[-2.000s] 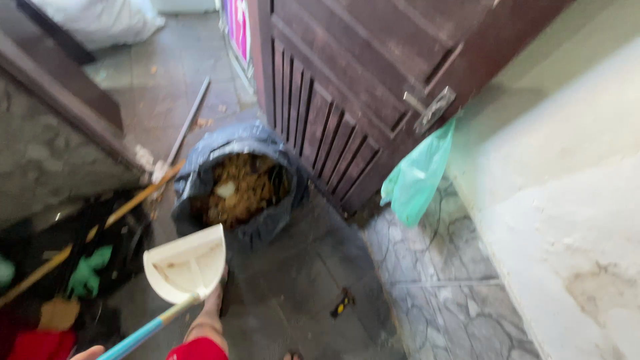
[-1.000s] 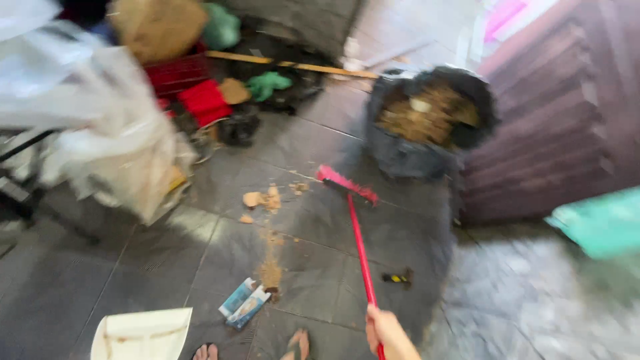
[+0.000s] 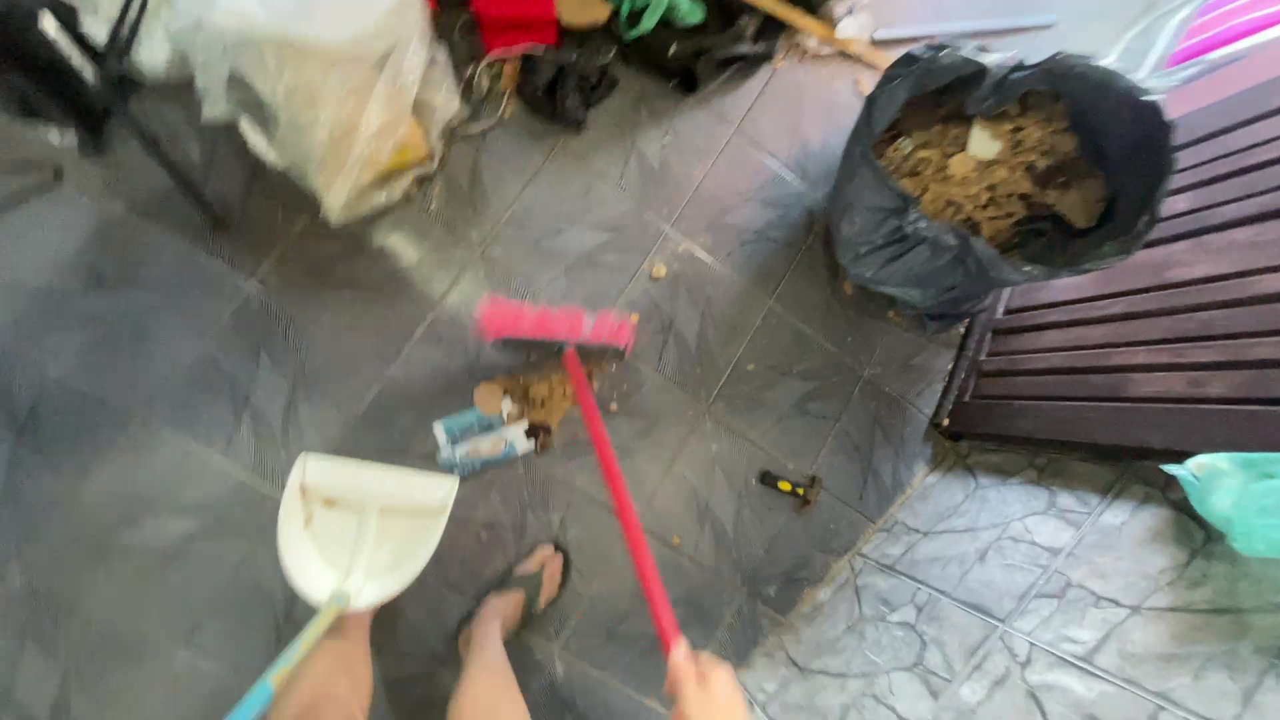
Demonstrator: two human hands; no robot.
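My right hand (image 3: 705, 685) grips the red handle of a broom (image 3: 620, 490), whose pink bristle head (image 3: 555, 325) is on the dark tiled floor just beyond a small heap of brown debris (image 3: 545, 398). A blue and white carton (image 3: 483, 438) lies against the heap's near left side. At lower left is a white dustpan (image 3: 365, 525) with a blue and pale handle (image 3: 285, 655) that runs out of the bottom edge. A little dirt shows in its pan. My left hand is outside the frame.
A black bag-lined bin (image 3: 900, 240) full of brown debris stands beside a dark slatted wooden door (image 3: 1130, 350). A small black and yellow hammer (image 3: 790, 487) lies on the floor. Plastic bags (image 3: 340, 110) lie at upper left, a green bag (image 3: 1235, 500) at right. My sandalled foot (image 3: 535, 585) is near the dustpan.
The view has swung left from the bin and door. Loose debris that lay spread over the floor one second ago is now gathered beside the carton, and the broom head is beyond it.
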